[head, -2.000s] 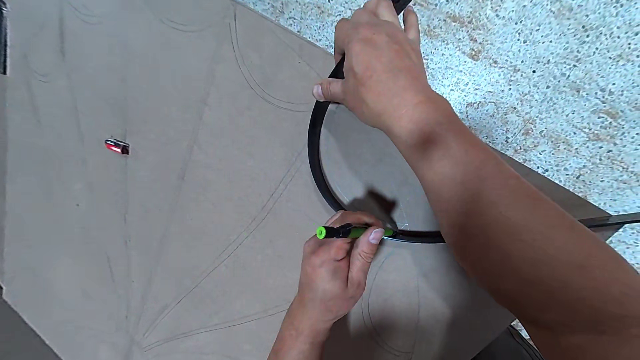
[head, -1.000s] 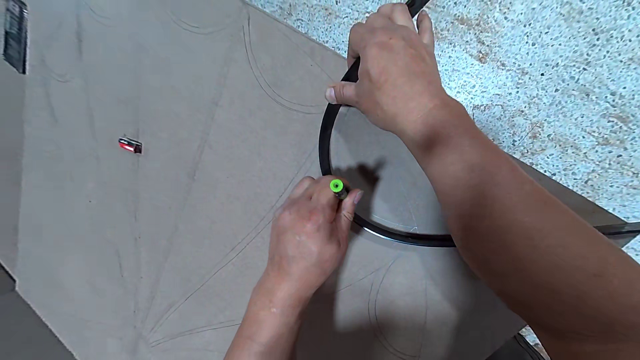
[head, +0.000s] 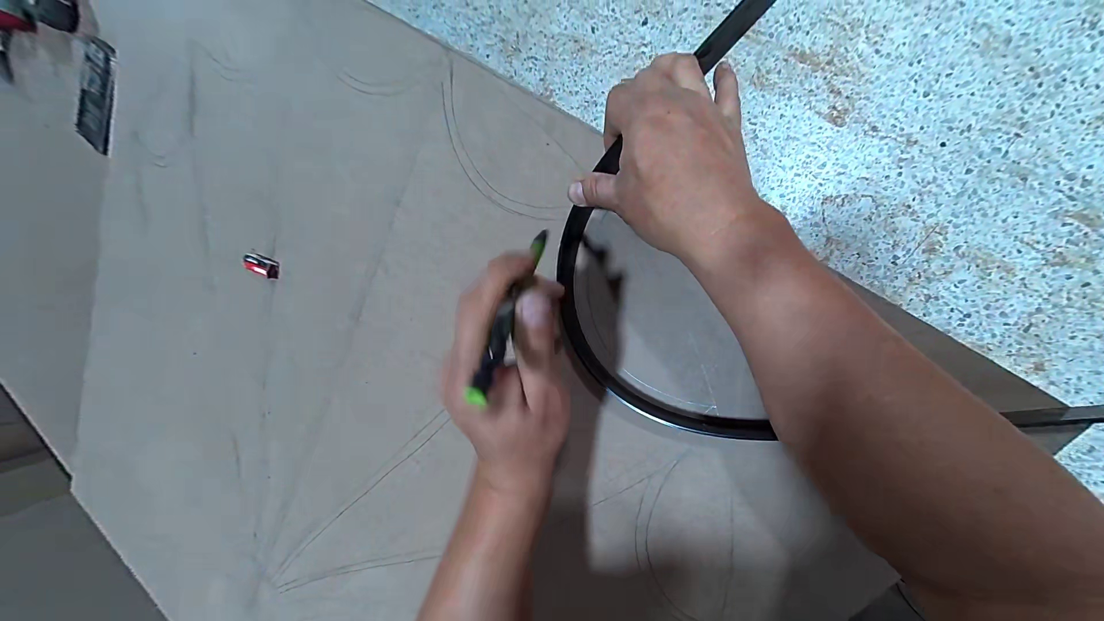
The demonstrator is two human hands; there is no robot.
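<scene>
A black curved strip (head: 571,319), bent into a wide loop, lies on a large grey-brown sheet (head: 345,414). My right hand (head: 677,155) grips its upper part, thumb on the inner left side; one straight end runs past my fingers to the top. My forearm hides part of the loop, and the other end emerges at the right. My left hand (head: 509,362), slightly blurred, holds a black and green pen or marker (head: 498,336) just left of the loop, its dark tip pointing up and off the sheet. Thin curved and straight lines are drawn on the sheet.
A small red and silver object (head: 261,266) lies on the sheet at left. A dark flat object (head: 96,97) and a partly seen red and black item (head: 39,15) are at the upper left. Speckled stone-like flooring or surface (head: 931,172) extends beyond the sheet's edge at the upper right.
My left hand has moved up along the strip from its lower curve to its left side, and the pen has turned so that its green end points down. My right hand keeps its hold.
</scene>
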